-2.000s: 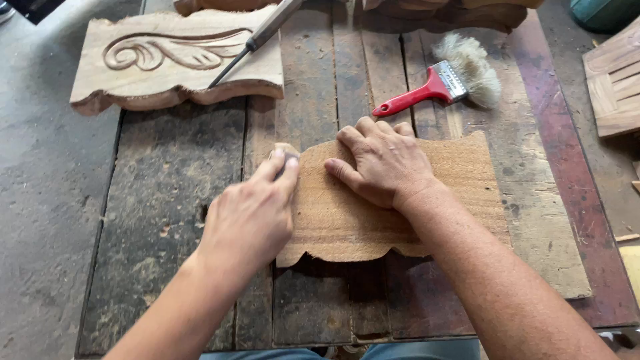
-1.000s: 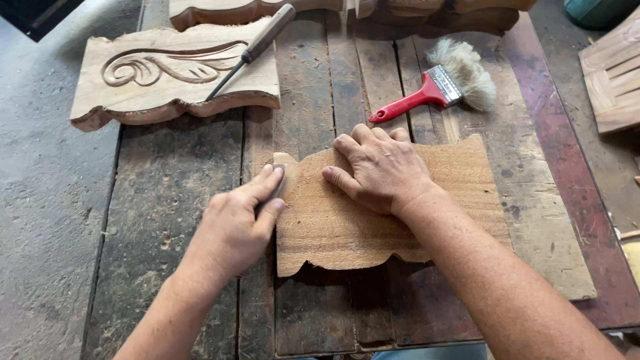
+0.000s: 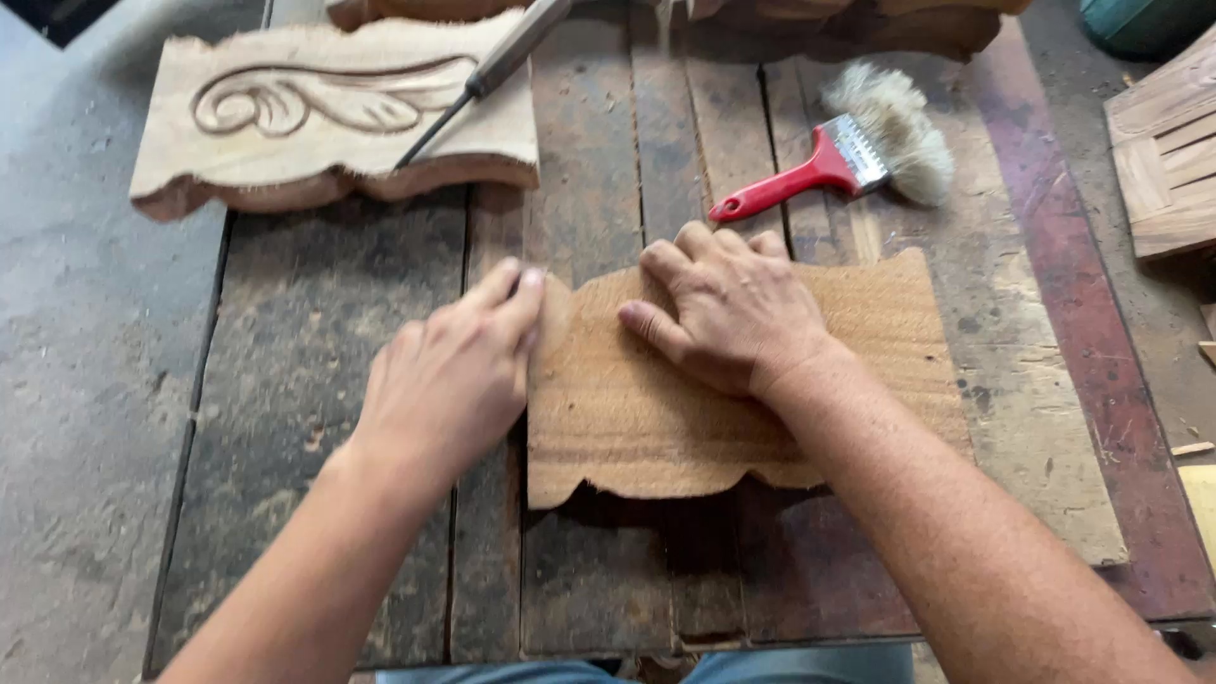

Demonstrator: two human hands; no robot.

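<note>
A wooden board with scalloped long edges (image 3: 665, 418) lies flat on the plank workbench (image 3: 323, 380). My right hand (image 3: 741, 304) presses on its upper middle, fingers curled near the far edge. At the board's left end, my left hand (image 3: 456, 351) has its thumb and fingers pinched together; a small dark thing shows between the fingertips, too blurred and covered to name. Beyond the right hand lies a brush with a red handle and pale bristles (image 3: 822, 171). A carved wooden panel with a scroll relief (image 3: 323, 104) rests at the back left, a slim-shafted hand tool (image 3: 503, 57) lying across it.
More shaped wooden pieces (image 3: 836, 28) stand along the back of the bench. To the right, off the bench, are a slatted wooden piece (image 3: 1168, 161) and a teal container (image 3: 1130, 24). Concrete floor (image 3: 85, 380) borders the bench's left edge.
My left hand has shifted along the board's left end over the frames and is blurred now. My right hand stays on the board in about the same place.
</note>
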